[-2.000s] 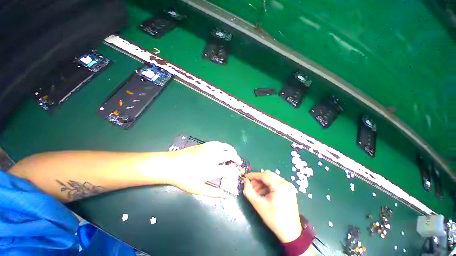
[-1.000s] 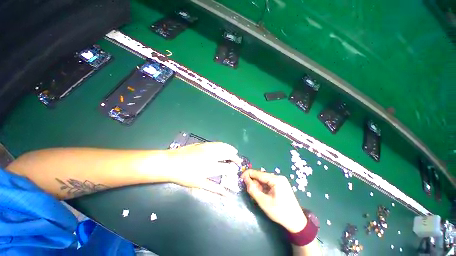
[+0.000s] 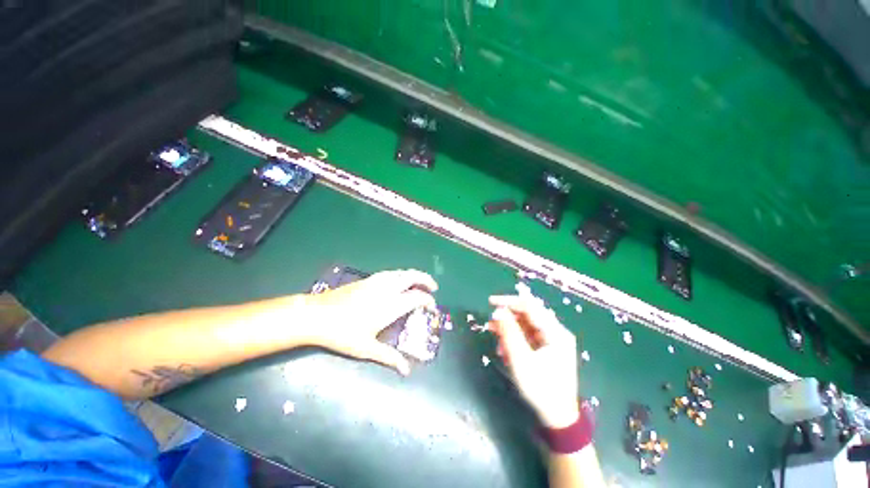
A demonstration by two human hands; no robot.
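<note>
A black phone mid-frame lies on the dark green mat in front of me, with a pale patch and small coloured bits at its right end. My left hand rests over it, thumb and fingers around its edges, hiding its middle. My right hand is raised to the right of the phone, apart from it, thumb and fingertips close together near small white scraps. It is blurred, and I cannot tell if something small is between the fingertips.
Two phone bodies lie at the left of the mat. More phones lie on the green belt beyond the white strip. Small component heaps lie at the right, near a white box device. Black foam trays stand at the left.
My right hand has moved off the phone to the right, over the white scraps. My left hand has opened a little around the phone, whose right end now shows more. The view has shifted.
</note>
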